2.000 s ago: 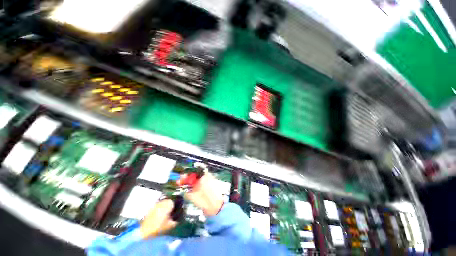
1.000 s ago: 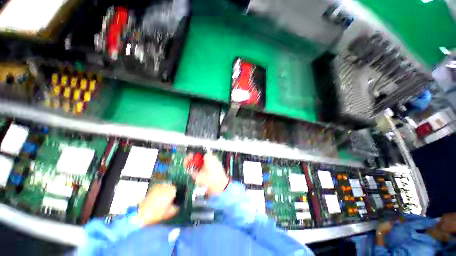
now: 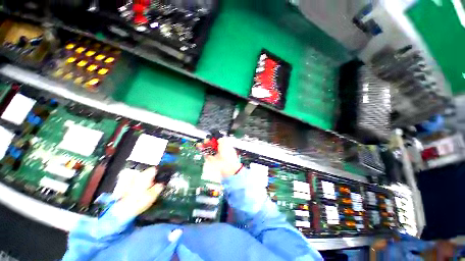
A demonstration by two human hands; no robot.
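Note:
A green circuit board (image 3: 186, 176) with white flat blocks lies in its dark carrier on the line in front of me. My left hand (image 3: 140, 191) is over the board's left part, with something dark at its fingertips; blur hides whether it is a held part or finger covers. My right hand (image 3: 223, 158) is over the board's far edge and holds a red component (image 3: 209, 145) in its fingers, with a dark bit above it.
More boards lie left (image 3: 51, 148) and right (image 3: 288, 196) along the pale-edged conveyor. Behind are a small black tray of red parts (image 3: 270, 79) on a green shelf, a blister tray with yellow blocks (image 3: 89, 63) and a dark speckled tray (image 3: 216, 114). Another person's hands show at lower right.
The view has shifted and tilted. My left hand has moved left and lower from the right hand. The red component is still in my right hand, now nearer the board's far edge.

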